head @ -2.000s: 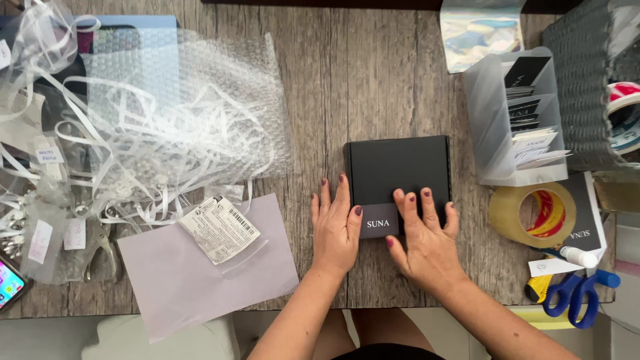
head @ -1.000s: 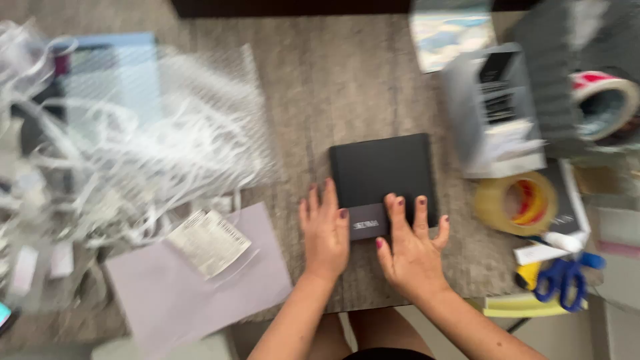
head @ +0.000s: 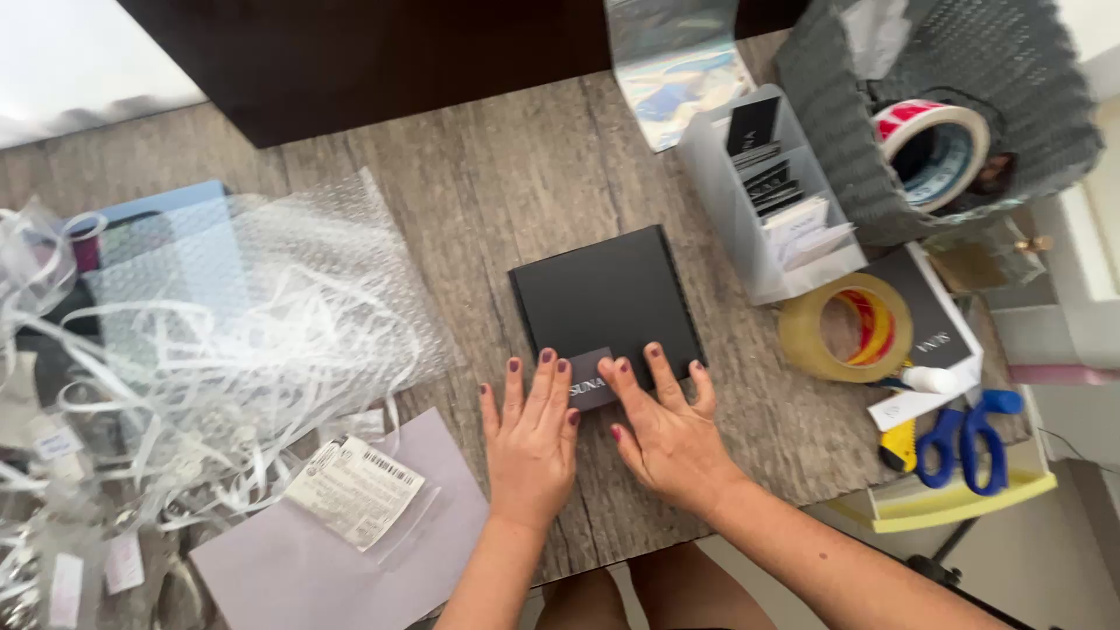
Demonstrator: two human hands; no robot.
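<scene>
A flat black box [head: 604, 297] lies on the wood-grain table, with a dark grey label [head: 591, 380] bearing white writing at its near edge. My left hand [head: 530, 437] rests palm down, its fingertips on the box's near left part and beside the label. My right hand [head: 669, 429] lies spread over the near right part, with a finger at the label's right end. Neither hand is closed around anything; the fingers lie flat on the surface.
Bubble wrap [head: 350, 262] and tangled white ribbon [head: 289, 350] lie left, above a lilac sheet [head: 262, 560]. At right are a plastic card holder [head: 717, 192], a roll of clear tape [head: 801, 337], blue-handled scissors [head: 984, 451], a cutter [head: 899, 444] and a grey woven basket [head: 822, 114].
The view has shifted and turned, so more of the table's far side shows. Both hands stay on the black box, beside and on the label.
</scene>
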